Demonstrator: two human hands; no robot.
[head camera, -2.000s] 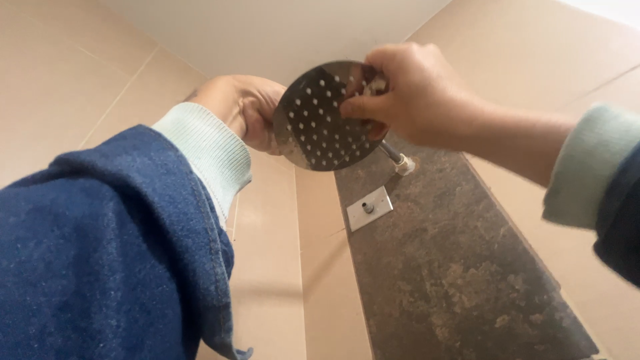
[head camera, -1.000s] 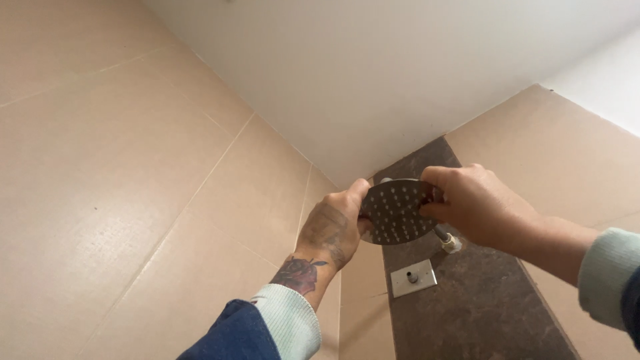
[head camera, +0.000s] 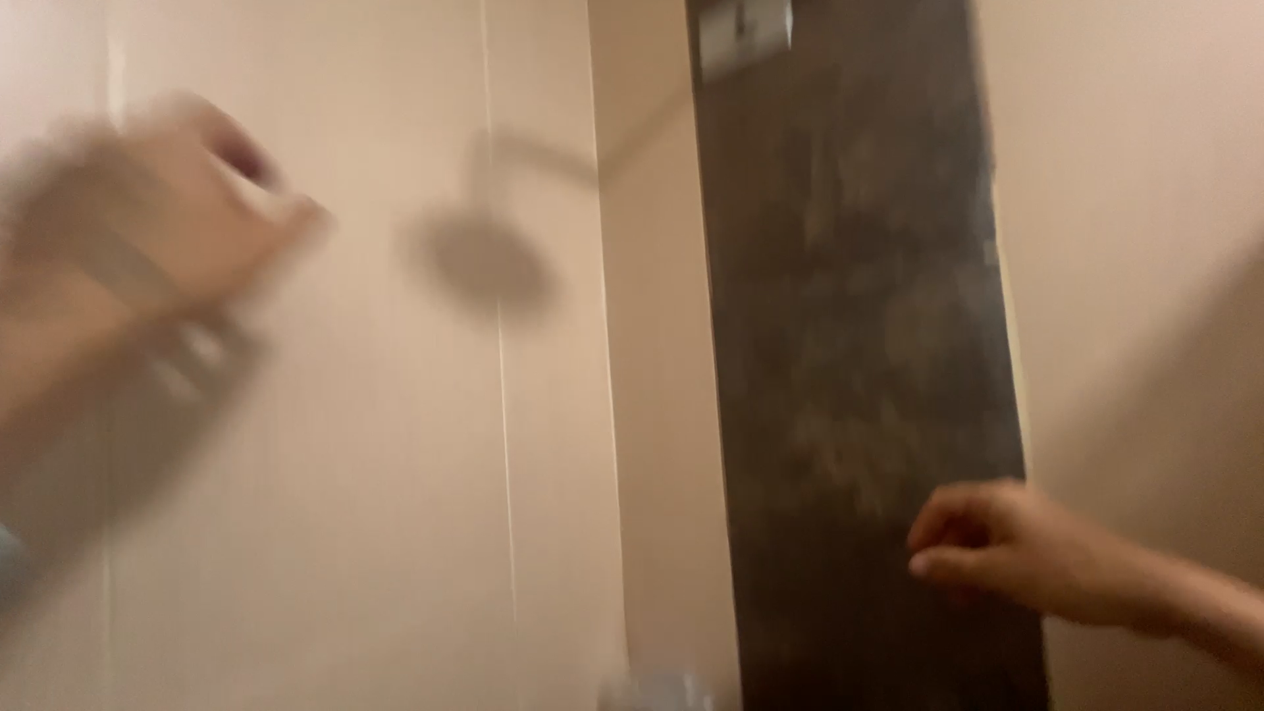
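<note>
My left hand (head camera: 188, 207), blurred by motion, is raised at the upper left in front of the beige tiled wall (head camera: 395, 444); its fingers are curled and no object shows in it. Low on the right, my right hand (head camera: 997, 543) hangs in front of the edge of a dark stone-look wall strip (head camera: 859, 346), thumb and fingers bent with a gap between them and nothing held. The shower head itself is out of view; its soft shadow (head camera: 484, 262) falls on the tiles between my hands.
A wall plate (head camera: 746, 38) with a small fitting is on the dark strip at the top. A blurred, pale shiny thing (head camera: 660, 691) shows at the bottom edge, too unclear to name. The wall corner (head camera: 607, 346) runs down left of the strip.
Both hands have let go of the round shower head that they held a second ago and are now far apart. The view has tilted down.
</note>
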